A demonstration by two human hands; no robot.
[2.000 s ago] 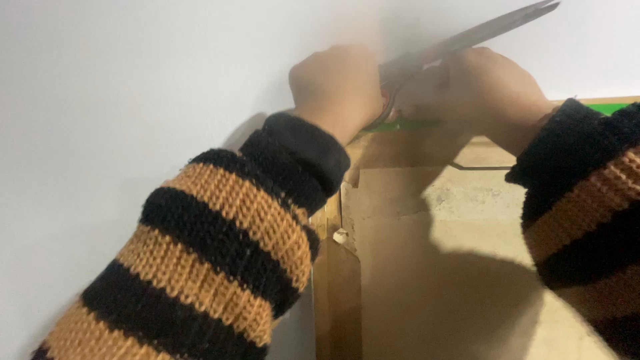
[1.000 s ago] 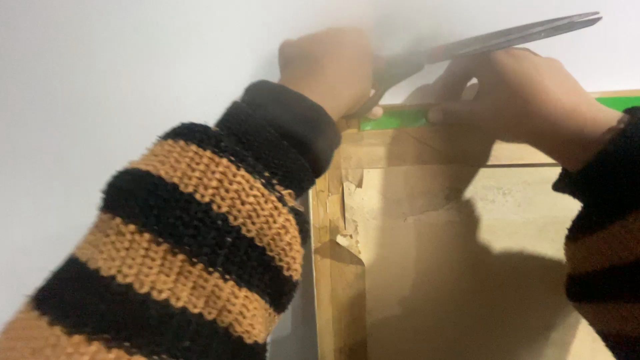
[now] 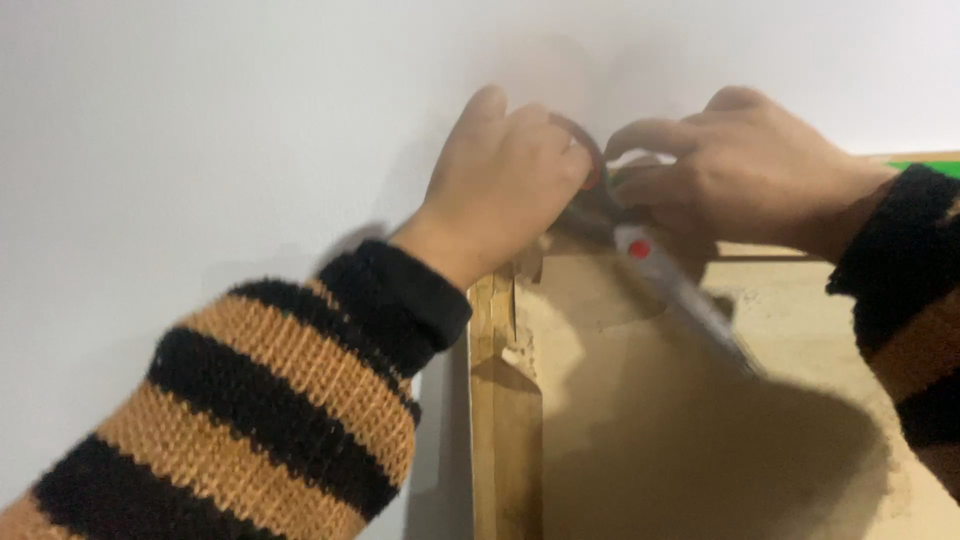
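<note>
A pair of scissors [image 3: 675, 292] with dark handles and a red pivot dot hangs point down to the right, blurred. My left hand [image 3: 517, 165] is closed around its handle loop, over the upper left corner of a framed panel. My right hand [image 3: 720, 165] is close beside the handles, thumb and forefinger bent toward them at the panel's top edge; whether they pinch anything is hidden. The panel has a brown board face [image 3: 637, 450] and a wooden frame edge [image 3: 506, 450] with torn brown paper tape [image 3: 517, 367]. Green material [image 3: 926, 169] shows along its top edge.
A pale, plain wall [image 3: 225, 112] lies behind and left of the panel. Both forearms wear black-and-tan striped knit sleeves [image 3: 277, 397]. Shadows of the hands fall over the board.
The scissors have swung from pointing up and right to pointing down and right across the board. My right hand's thumb and forefinger are now close to the handles.
</note>
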